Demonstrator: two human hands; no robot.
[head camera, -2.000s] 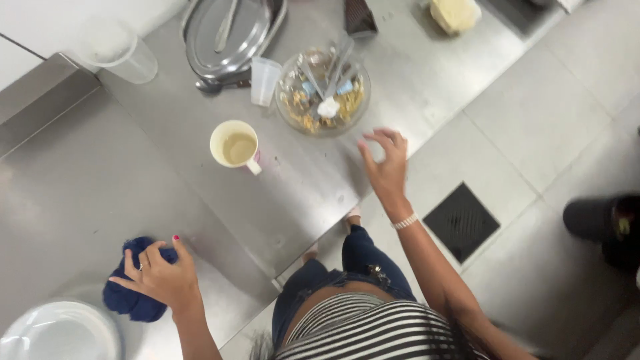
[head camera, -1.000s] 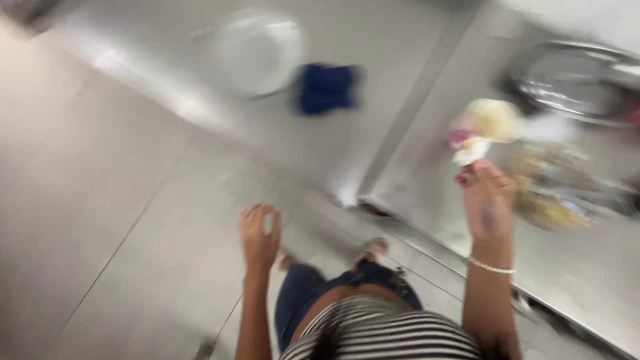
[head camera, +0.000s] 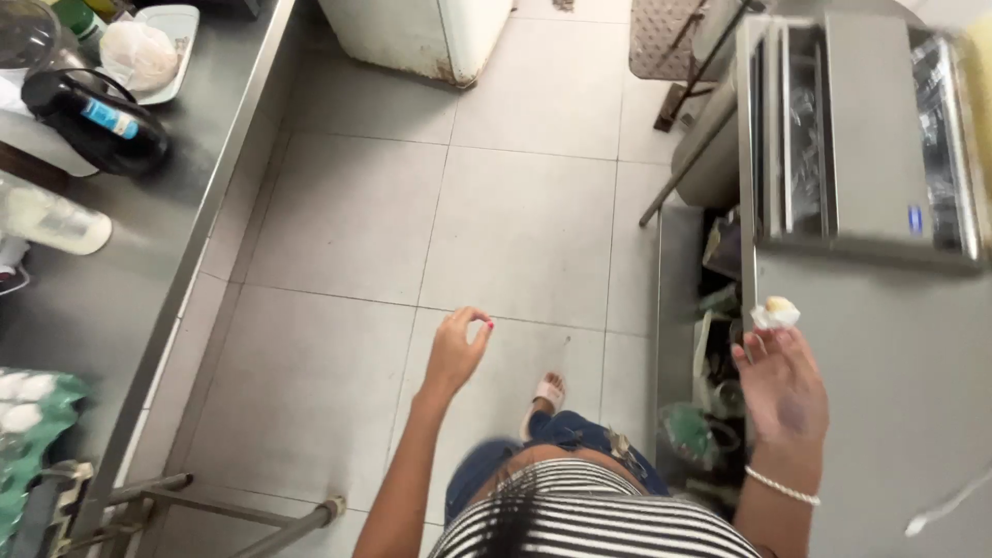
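Between the fingertips of my right hand (head camera: 783, 387) is a small pale food piece in white paper (head camera: 776, 312); the hand is raised beside the front edge of the steel counter on the right (head camera: 876, 372), and a beaded bracelet circles its wrist. My left hand (head camera: 459, 349) hangs over the tiled floor, its thumb and forefinger curved toward each other with nothing visible between them. Behind the right hand, on the same counter, stands a steel appliance (head camera: 876, 132), slightly blurred.
On the left steel counter (head camera: 232, 116) are a black thermal jug (head camera: 93, 120), a translucent bottle (head camera: 58, 213), a white tray (head camera: 182, 46) with a wrapped item, and eggs in a green carton (head camera: 62, 434). A metal frame (head camera: 287, 535) juts over the floor. A white appliance (head camera: 403, 39) stands ahead.
The view has swung to another part of the kitchen. My right hand, with nothing visible in it two seconds ago, holds the white-papered piece. The blue cloth, cup and bowl have left the view.
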